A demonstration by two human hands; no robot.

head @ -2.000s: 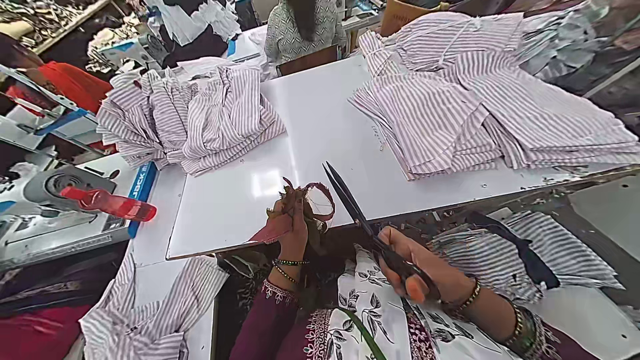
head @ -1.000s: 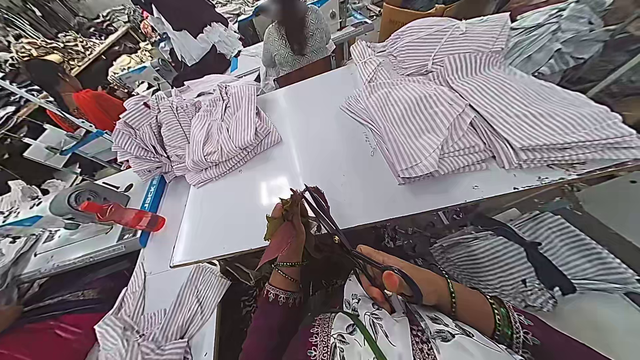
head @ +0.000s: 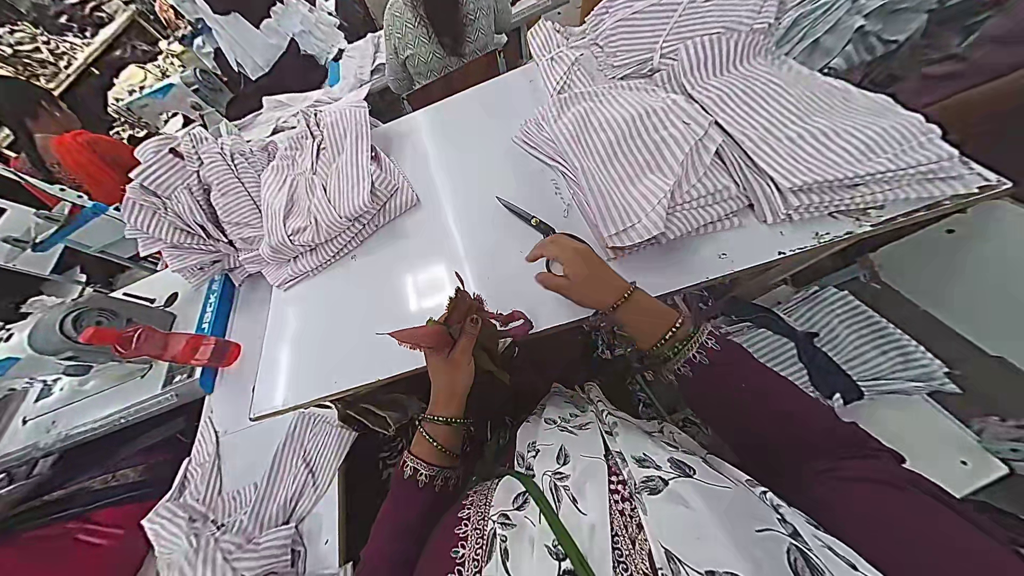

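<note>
My left hand point(head: 454, 356) grips a bunch of fabric scraps point(head: 480, 320) in red, brown and olive at the table's front edge. Black-handled scissors point(head: 524, 214) lie on the white table point(head: 352, 320), blades pointing up and left. My right hand point(head: 578, 272) is at their handle, fingers partly spread over it; whether it still grips them I cannot tell. Right of the scissors is a stack of striped fabric pieces point(head: 640, 160). Another striped fabric pile point(head: 312, 192) lies on the table's left part.
A red plastic bottle point(head: 160, 344) lies by a sewing machine point(head: 72, 328) on the left. Striped cloth point(head: 240, 496) hangs at lower left. A person in a patterned top point(head: 400, 40) sits beyond the table; another in red point(head: 92, 164) is at far left. More striped pieces point(head: 864, 344) lie lower right.
The scissors were in my right hand by the scraps; they now lie on the table farther forward, my right hand having moved up and away from the scraps. My left hand still holds the scraps.
</note>
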